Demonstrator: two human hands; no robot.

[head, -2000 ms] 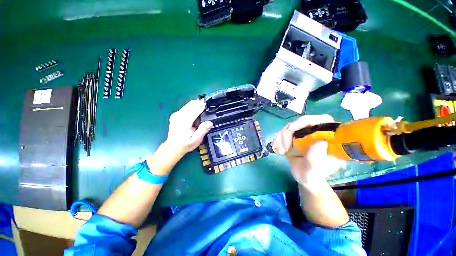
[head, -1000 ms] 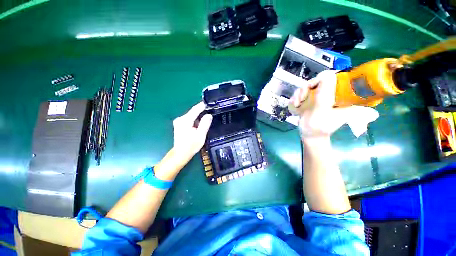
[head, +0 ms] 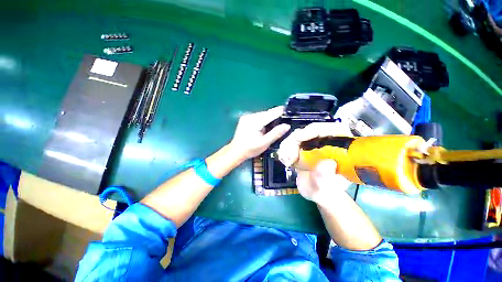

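My left hand (head: pixel 258 132) holds the raised black lid part of an open device housing (head: pixel 311 106) at its left side. The housing sits on a fixture with brown-copper blocks (head: pixel 275 191) around its edge. My right hand (head: pixel 316 160) grips an orange electric screwdriver (head: pixel 385 161) lying nearly level over the right part of the housing. My right hand hides the screwdriver's tip and much of the housing's lower half. A light blue band (head: pixel 206 172) is on my left wrist.
A silver-white screw feeder (head: pixel 388 104) stands right behind the fixture. Black open housings (head: pixel 332 30) lie at the back. At left are a flat grey-brown case (head: pixel 91 124), thin dark rods (head: pixel 149 99) and component strips (head: pixel 190 69). A cardboard box (head: pixel 55 220) is below the bench edge.
My right hand has brought the screwdriver from the screw feeder back over the housing. My left hand still holds the housing. The view has shifted, so the bench things appear moved.
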